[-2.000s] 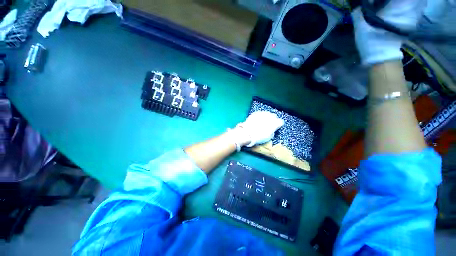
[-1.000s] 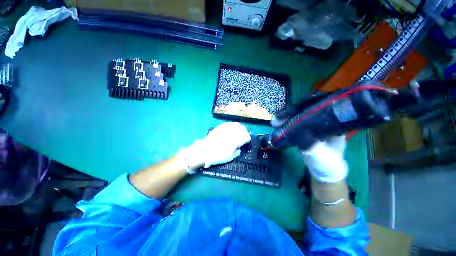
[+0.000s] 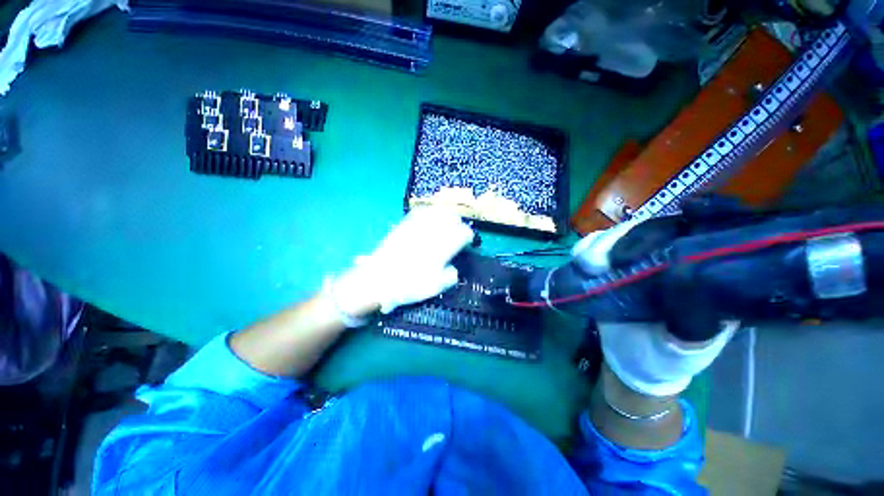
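Observation:
The flat black jig (image 3: 465, 329) lies on the green mat before me, with a row of slots and white print along its near edge. My right hand (image 3: 659, 339), in a white glove, is shut around the thick black electric screwdriver (image 3: 717, 262) with a red wire; the driver's tip points left over the jig. My left hand (image 3: 412, 262), gloved in white, rests over the jig's left and far part. Its fingertips are near a small dark thing; whether it grips it cannot be told. The shallow black tray (image 3: 563, 184) of silver screws lies just beyond.
A cluster of black finned pieces (image 3: 252, 136) topped with pale squares lies at left. A clear tube of square components (image 3: 746, 126) rests on an orange-brown rack (image 3: 669, 145) at right. Empty tubes (image 3: 281, 34), a grey box (image 3: 475, 12) and a white cloth (image 3: 39, 34) lie at the back.
My right hand has brought the screwdriver down from the upper right to the jig, now lying more level. My left hand has moved from the screw tray to the jig.

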